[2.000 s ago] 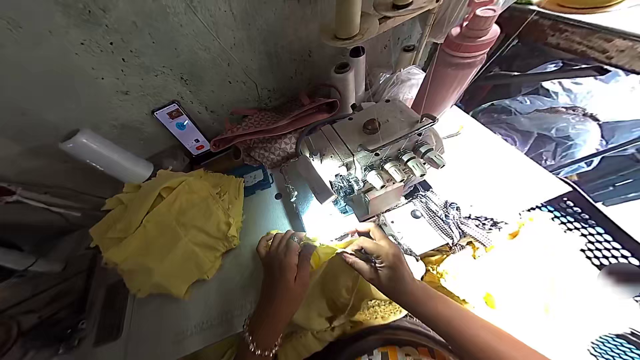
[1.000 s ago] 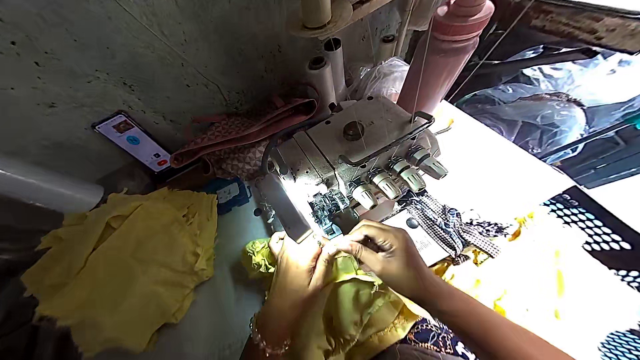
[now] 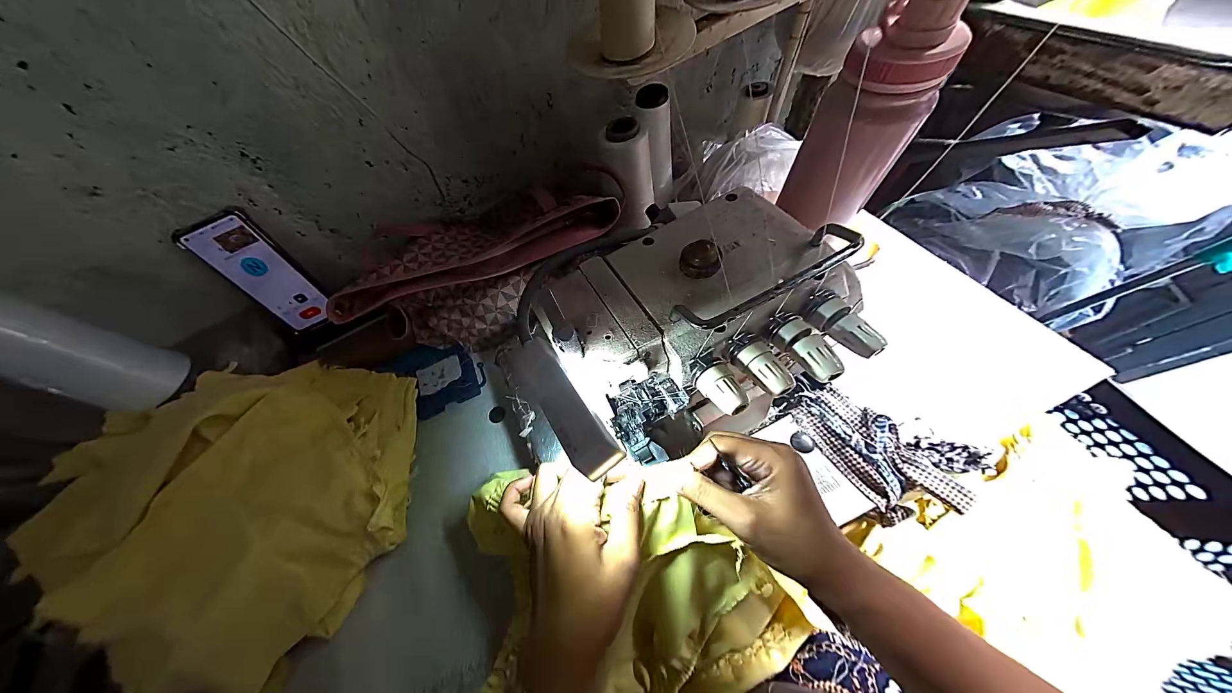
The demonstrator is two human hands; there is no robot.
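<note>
An overlock sewing machine [image 3: 693, 279] stands in the middle, its lamp lighting the needle area. My left hand [image 3: 582, 529] grips the yellow fabric [image 3: 674, 577] just in front of the presser foot area [image 3: 647, 409]. Close beside it on the right, my right hand [image 3: 756, 486] pinches the fabric's edge and has something small and dark, perhaps snips, within its fingers. The cloth hangs down from both hands towards my lap. Glare hides the exact edge between the fingertips. A stack of cut yellow fabric pieces [image 3: 231, 520] lies to the left.
A smartphone [image 3: 255, 269] leans by the wall next to a patterned pink bag [image 3: 481, 269]. Thread cones [image 3: 628, 168] and a pink bottle [image 3: 876, 115] stand behind the machine. Checked cloth strips [image 3: 847, 438] lie at its right, near a black perforated basket [image 3: 1126, 452].
Both hands have moved with the yellow fabric up to the front of the machine's needle area. The view has shifted closer to the machine.
</note>
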